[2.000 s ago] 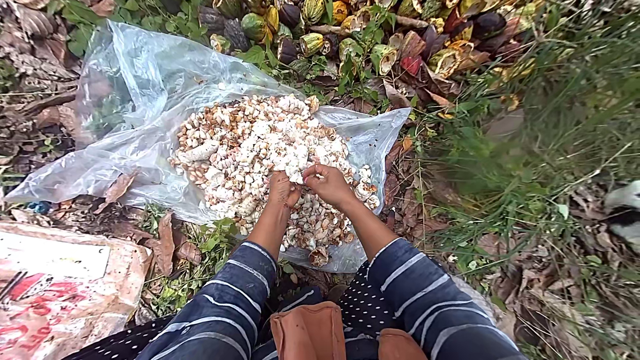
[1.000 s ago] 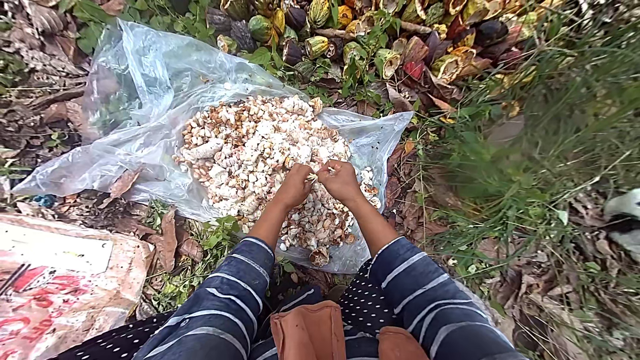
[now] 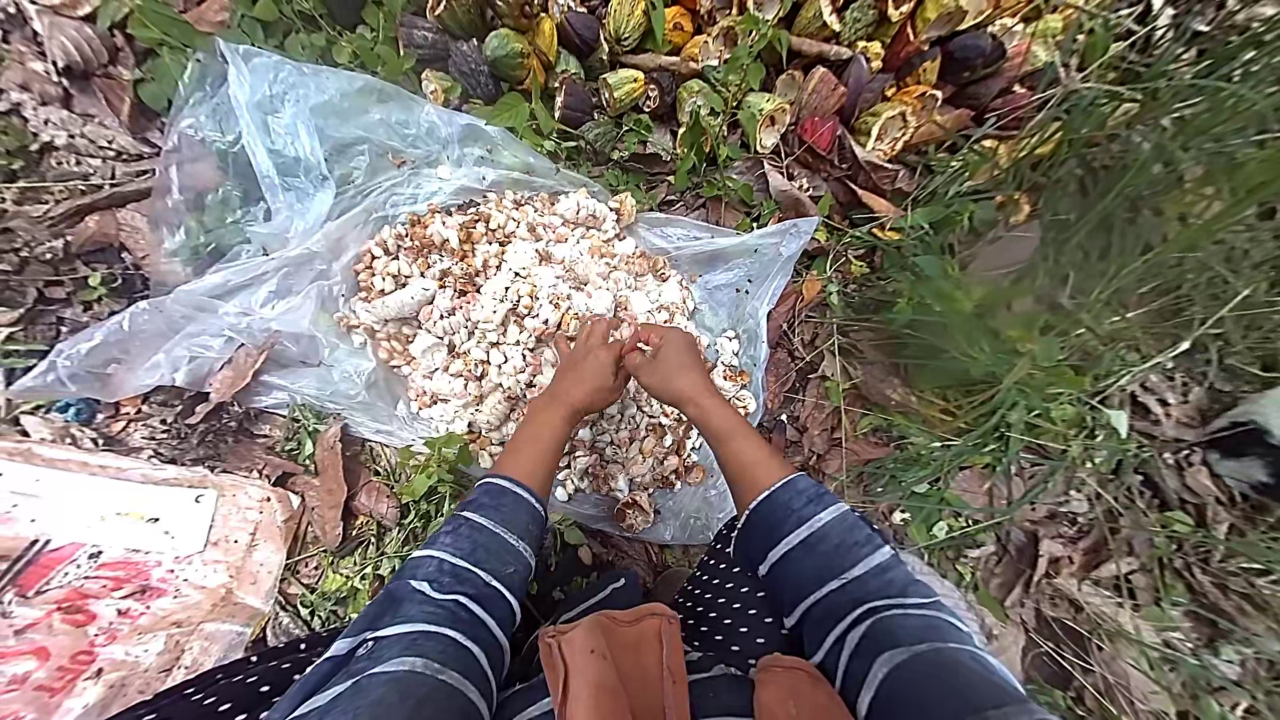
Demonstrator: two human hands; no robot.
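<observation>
A heap of wet, whitish cacao beans (image 3: 500,290) lies on a clear plastic sheet (image 3: 330,150) spread over the ground. Over the right part of the heap, my left hand (image 3: 590,370) and my right hand (image 3: 668,368) meet at the fingertips. The fingers of both are bent around something small and pale, probably cacao beans, mostly hidden by the fingers. An opened piece of brown husk (image 3: 635,511) rests at the near edge of the heap. A pale clump of beans (image 3: 402,300) lies at its left side.
Beyond the sheet is a pile of cacao pods and opened husks (image 3: 625,90). A dirty sack with red print (image 3: 130,610) lies at the lower left, with a white rectangular piece (image 3: 110,505) on it. Grass (image 3: 1000,330) and dry leaves border the right. A black and white thing shows at the right edge.
Both hands stay close together over the heap, with small shifts of the fingers and wrists. The heap and the sheet look much the same.
</observation>
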